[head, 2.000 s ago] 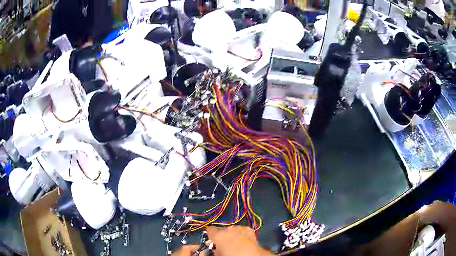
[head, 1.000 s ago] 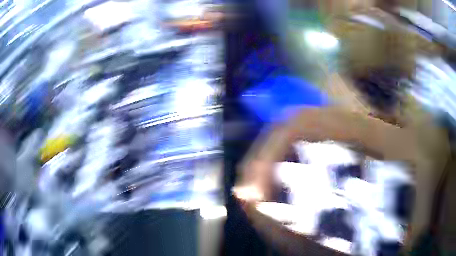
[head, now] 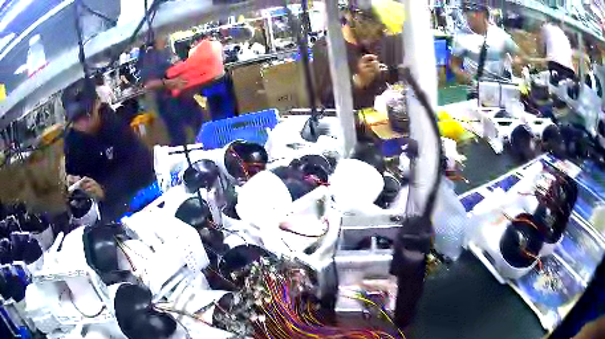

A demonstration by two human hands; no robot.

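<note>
Neither of my hands can be made out. The wire harness bundle (head: 296, 318) lies on the bench at the bottom centre, its lower part cut off by the frame edge. Its red, yellow and purple wires run down and right from a tangled cluster of small circuit boards (head: 259, 294). A metal-grey box (head: 365, 291) stands just right of the bundle, with a few wires in front of it. White camera housings (head: 156, 245) with black round parts are piled left of and behind the bundle.
A black clamp-like fixture (head: 412, 258) stands by a white post. More camera parts (head: 521, 242) lie on a plastic-wrapped sheet (head: 570, 265) at right. A blue crate (head: 239, 129) is behind the pile. Several people work beyond, one holding a red object (head: 197, 66). A brownish patch at the bottom right corner is unclear.
The view swung away in a blur and is back at the bench, now aimed higher. The bundle appears lower, its plug ends out of frame. The hands seen at the bundle's lower end are gone from view.
</note>
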